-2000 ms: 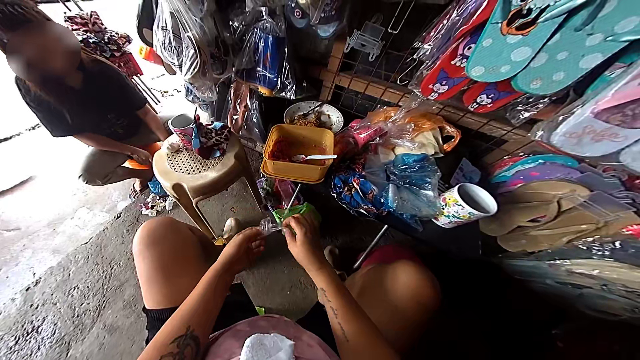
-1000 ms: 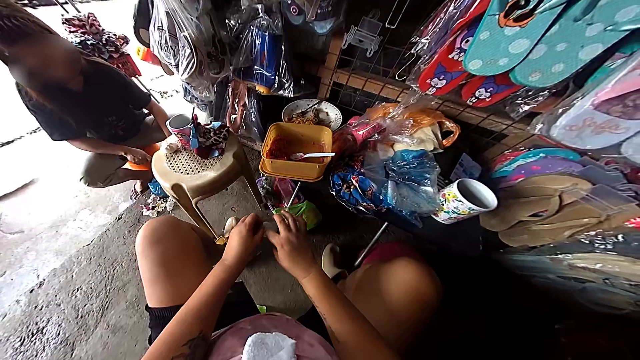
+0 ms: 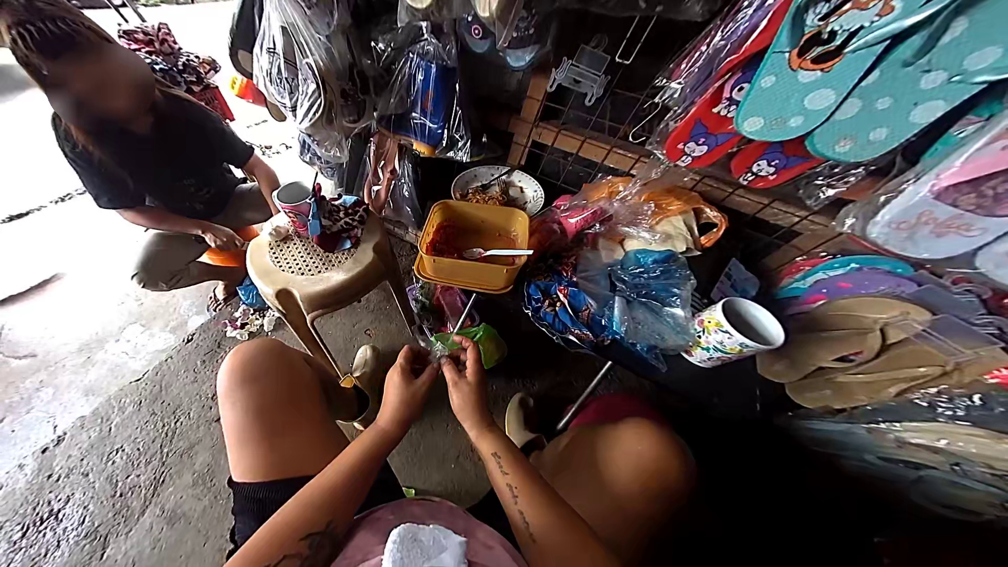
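Note:
My left hand (image 3: pixel 409 382) and my right hand (image 3: pixel 466 378) meet above the floor between my knees. Their fingertips pinch a small piece of clear plastic (image 3: pixel 439 348), too small to identify further. Just beyond them, low down, is a green plastic bag (image 3: pixel 490 345). Farther ahead a yellow plastic container (image 3: pixel 477 224) holds red food remains and a white plastic spoon (image 3: pixel 496 253). Behind it lies a plate with noodles and a fork (image 3: pixel 516 189).
A beige plastic stool (image 3: pixel 315 272) with a cup (image 3: pixel 294 206) and cloth stands left. Beyond it a person (image 3: pixel 173 165) crouches. To the right are a blue plastic bag (image 3: pixel 652 295), a floral mug (image 3: pixel 732 331), brown slippers (image 3: pixel 866 346) and hanging packaged slippers (image 3: pixel 819 87).
My hands have come closer together at the fingertips, and the clear plastic between them shows again after being hidden one second ago. The crouching person's head has shifted slightly.

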